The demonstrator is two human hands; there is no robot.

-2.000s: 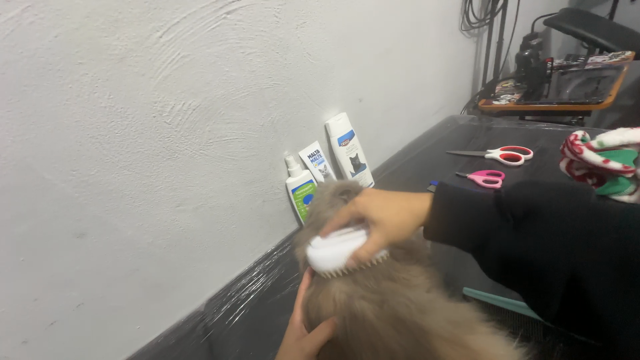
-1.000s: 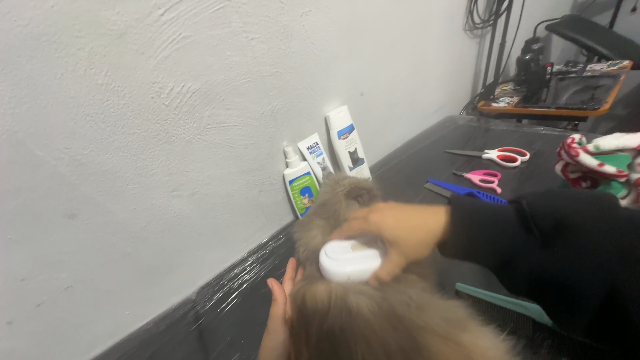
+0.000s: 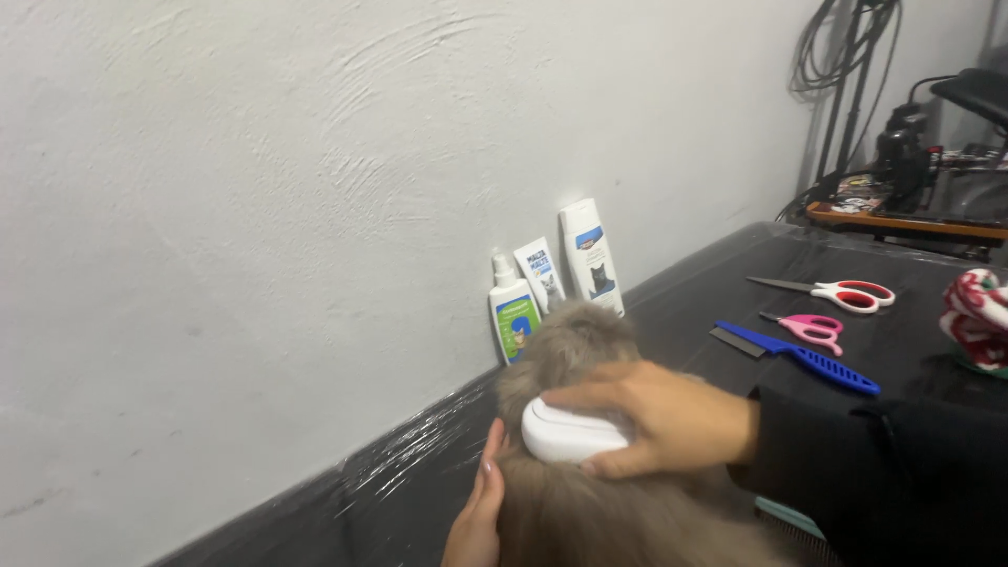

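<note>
A long-haired grey-brown cat [image 3: 598,512] is on the black plastic-covered table, facing away, its head near the bottles. My right hand [image 3: 661,417] grips a white pet brush [image 3: 571,431] and presses it on the fur behind the head; the bristles are hidden. My left hand [image 3: 480,504] rests against the cat's left side, holding no tool, its fingers partly hidden by fur. To the right lie a blue-handled flea comb [image 3: 819,364], pink scissors [image 3: 815,327] and red-and-white scissors [image 3: 850,295]. A teal comb [image 3: 795,524] is partly under my right sleeve.
A spray bottle [image 3: 513,319], a white tube [image 3: 541,272] and a shampoo bottle [image 3: 592,260] lean on the white wall [image 3: 276,236] beyond the cat. A red-and-white fluffy cloth [image 3: 976,323] lies at the right edge. Behind the black table [image 3: 701,272] stands a wooden-edged stand [image 3: 906,220] with equipment.
The blue comb, mostly hidden by my right arm two seconds ago, is now in full view. The brush has turned, so its bristles no longer show. My left hand stays at the cat's side.
</note>
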